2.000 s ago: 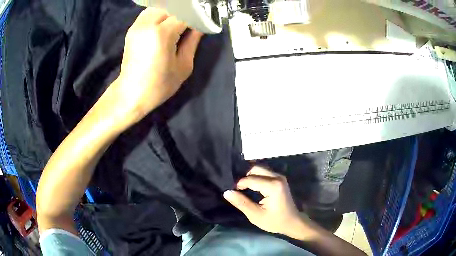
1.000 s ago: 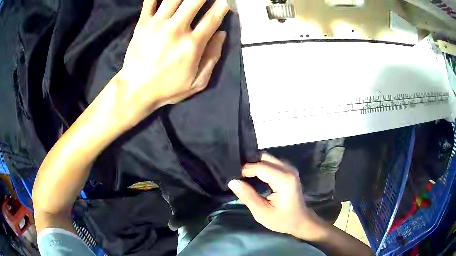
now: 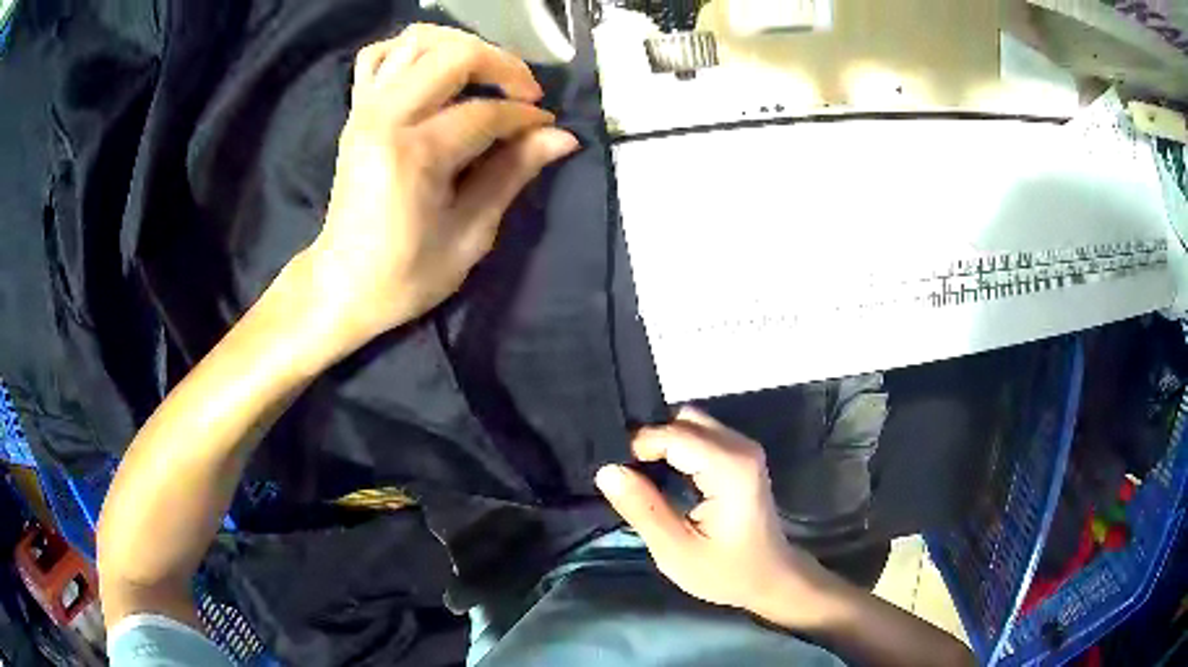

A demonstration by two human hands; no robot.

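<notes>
Dark cloth panels (image 3: 541, 313) cover the left of the white table, with a straight layered edge running from the sewing head down to the table's front. My left hand (image 3: 437, 170) lies on the cloth near the machine, thumb and fingers bent together on the fabric close to the edge. My right hand (image 3: 697, 502) pinches the cloth's edge at the front of the table, between thumb and fingers. The sewing machine head (image 3: 534, 26) shows only partly at the top; the needle area is cut off or too unclear to tell.
The white tabletop (image 3: 834, 222) with printed scale marks lies right of the cloth. The cream machine bed (image 3: 886, 65) is at the top. A blue basket (image 3: 1003, 547) with red and green bits stands lower right. An orange-red object (image 3: 55, 573) is lower left. Dark cloth hangs near my lap.
My left hand was flat with spread fingers a second ago; its fingers are now bent together on the cloth. The head view has shifted, showing more of the machine. My right hand keeps its pinch.
</notes>
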